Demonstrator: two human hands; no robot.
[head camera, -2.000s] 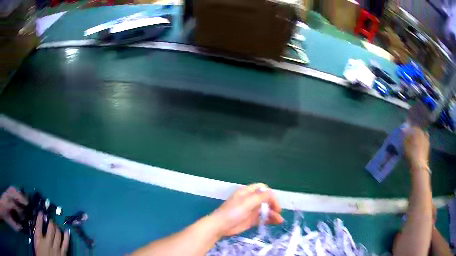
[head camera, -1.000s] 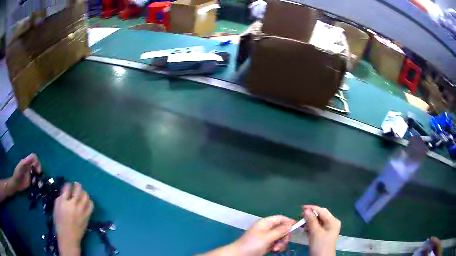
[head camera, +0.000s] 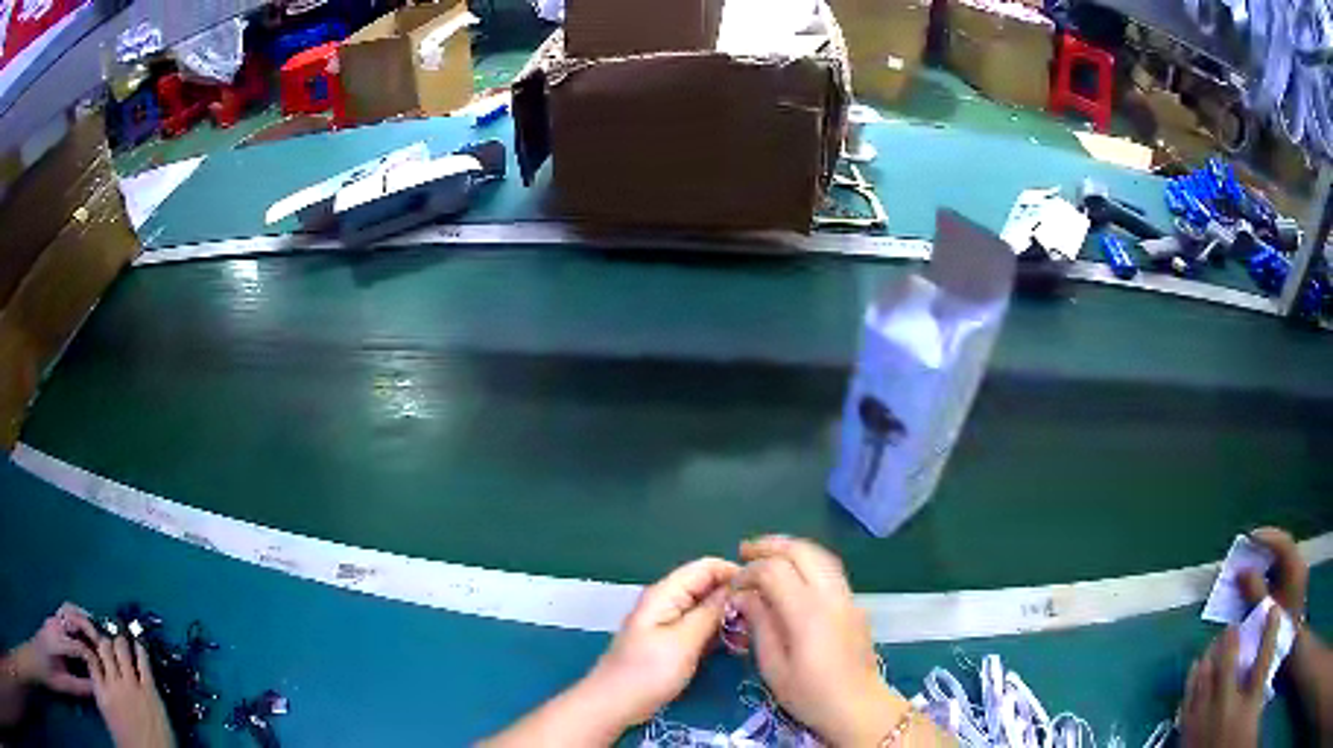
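Observation:
My left hand (head camera: 668, 643) and my right hand (head camera: 807, 628) meet over the near white edge strip, fingertips together on a wrist strap (head camera: 734, 631), which is mostly hidden by the fingers. A tangled pile of white wrist straps (head camera: 997, 712) lies on the worktop below and to the right of my hands. An open-topped white-lilac product box (head camera: 909, 402) stands on the green belt, ahead and right of my hands, its dark flap raised and a dark gadget picture on its face.
A left neighbour's hands touch dark charging cables (head camera: 190, 665). A right neighbour's hands hold white leaflets (head camera: 1243, 579). Across the belt are flat white and dark packs (head camera: 398, 195), a large brown carton (head camera: 687, 146) and blue and dark gadgets (head camera: 1213, 197). A cardboard panel (head camera: 66, 263) stands at left.
The box has come leftward along the belt, closer to in front of me. My hands have drawn together, covering most of the strap. The view has turned. White leaflets now show in the right neighbour's hands.

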